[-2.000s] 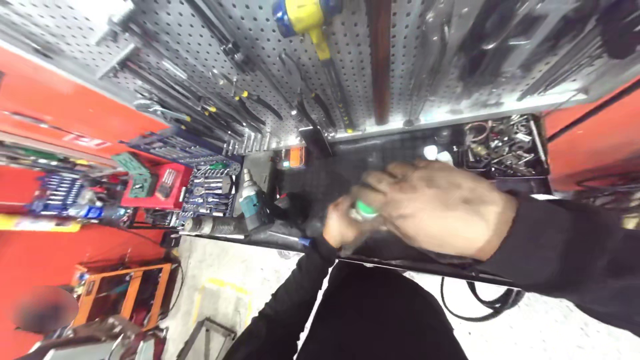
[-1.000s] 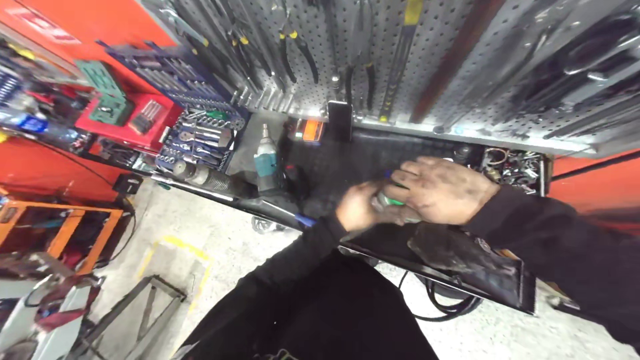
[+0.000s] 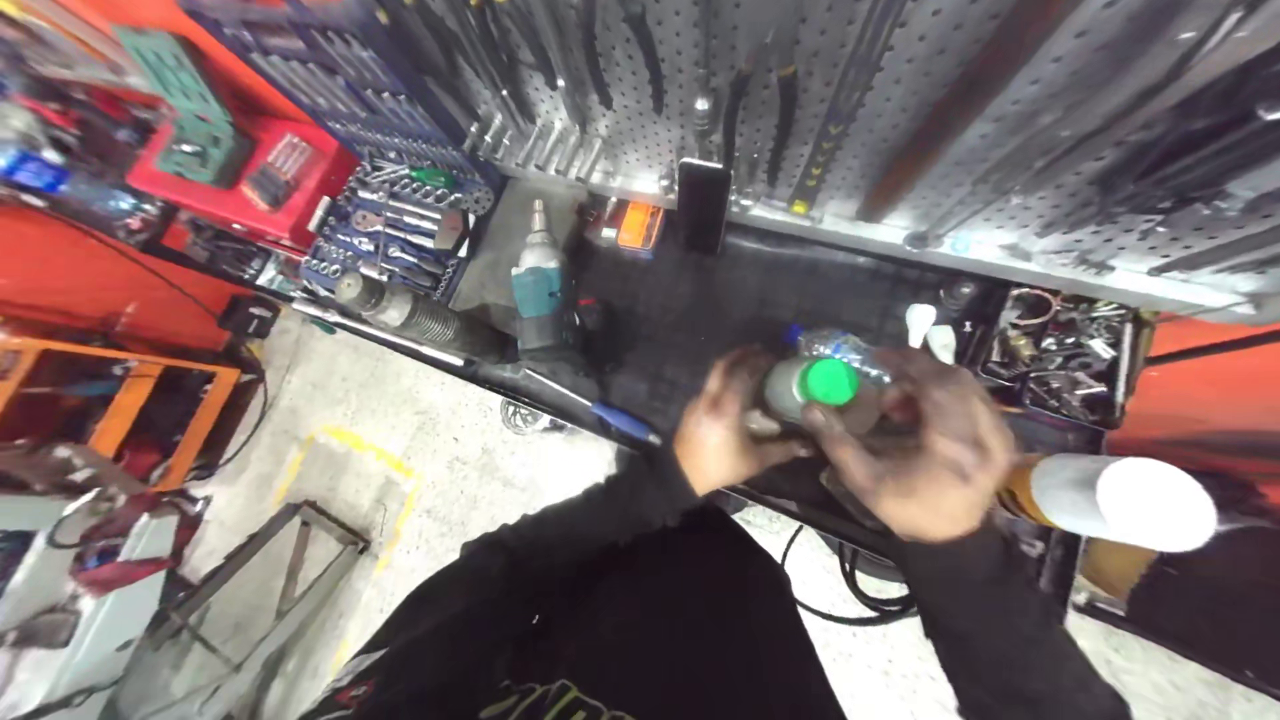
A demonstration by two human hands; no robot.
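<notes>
Both hands are over the black workbench mat. My left hand (image 3: 728, 425) is closed around a small bottle with a bright green cap (image 3: 830, 382); the bottle's grey body shows between the hands. My right hand (image 3: 925, 440) bends over the bottle from the right, its thumb near the cap; motion blur hides whether it also grips the bottle. Just behind the hands lies a clear plastic bottle (image 3: 838, 345) with a blue cap. A blue-handled screwdriver (image 3: 625, 423) is left of my left hand, at the bench's front edge.
A teal power tool (image 3: 540, 290), a coil-ribbed shock absorber (image 3: 425, 318) and a socket set (image 3: 400, 225) lie left. A phone (image 3: 703, 205) leans at the pegboard (image 3: 640, 150). A tray of metal parts (image 3: 1065, 350) and a white-topped container (image 3: 1150, 503) are at right.
The view has shifted. The hands stay close together around the green-capped bottle, whose cap now shows plainly. The white-topped container has come into view at the right.
</notes>
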